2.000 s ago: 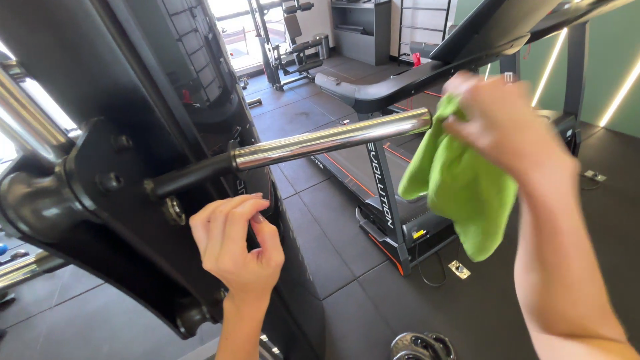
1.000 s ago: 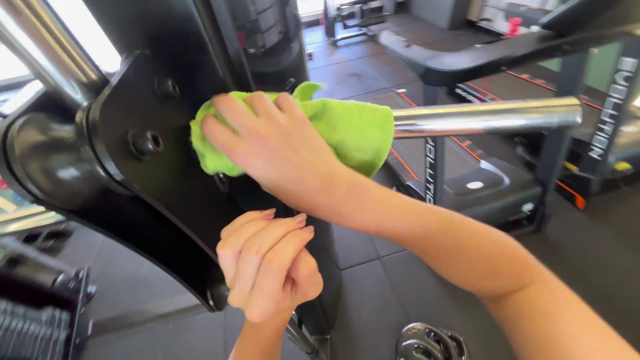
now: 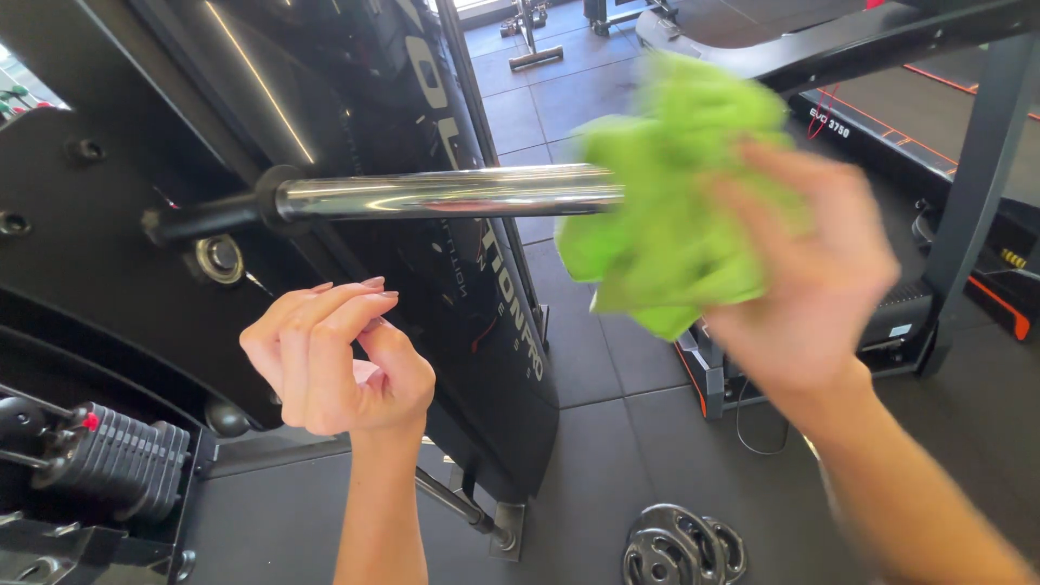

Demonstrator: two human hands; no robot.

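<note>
A chrome weight-plate sleeve juts rightward from the black metal plate of a gym machine, with a black collar at its inner part. My right hand, blurred, grips a bunched green cloth around the outer part of the sleeve, whose end is hidden by the cloth. Below the inner part of the sleeve is my left hand, its fingers curled loosely with nothing seen in them. It does not appear to touch the machine; whether the thumb meets the fingers is hard to tell.
A glossy black machine panel rises behind the sleeve. At the right stands a treadmill. Weight plates lie on the dark tiled floor at the bottom. A weight stack is at lower left, and a metal bar near the bottom middle.
My right hand has slid the green cloth from the inner part of the sleeve toward its outer end, baring the chrome near the collar. The left hand stays curled below.
</note>
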